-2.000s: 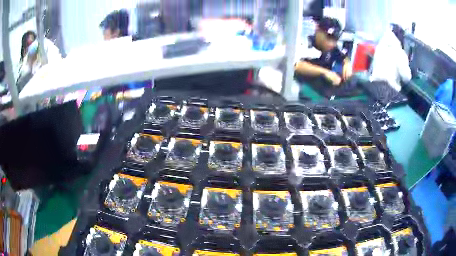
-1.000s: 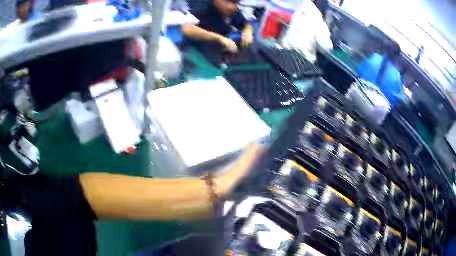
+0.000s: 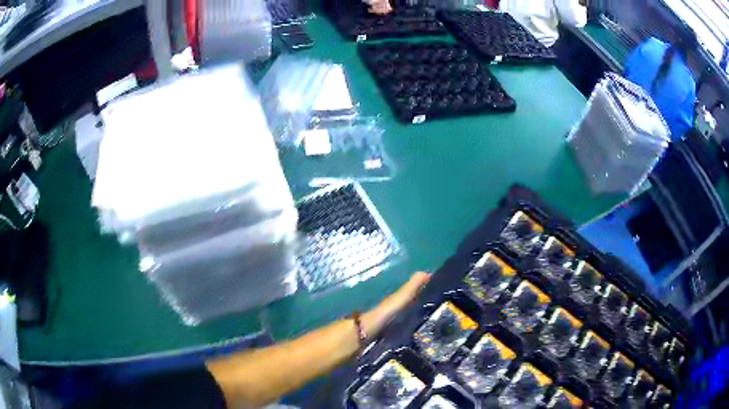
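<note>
A large black blister tray (image 3: 472, 307) fills the lower right, tilted, its pockets holding square modules (image 3: 487, 359) with black centres and orange-yellow strips. My left hand (image 3: 400, 297) is at the tray's left edge, a bracelet on its wrist; its fingers are hidden by the tray. My right hand is not in view.
A green bench (image 3: 472, 172) bears a tall stack of white and clear trays (image 3: 192, 160), a clear tray of silver parts (image 3: 344, 236), clear bags (image 3: 300, 88), black trays (image 3: 436, 80) and a white stack (image 3: 619, 136). Another person's hand (image 3: 378, 6) shows at the top.
The view has swung right and down over the green bench. The loaded tray now lies lower right in the picture, and my left arm, absent in the oldest frame, is at its edge.
</note>
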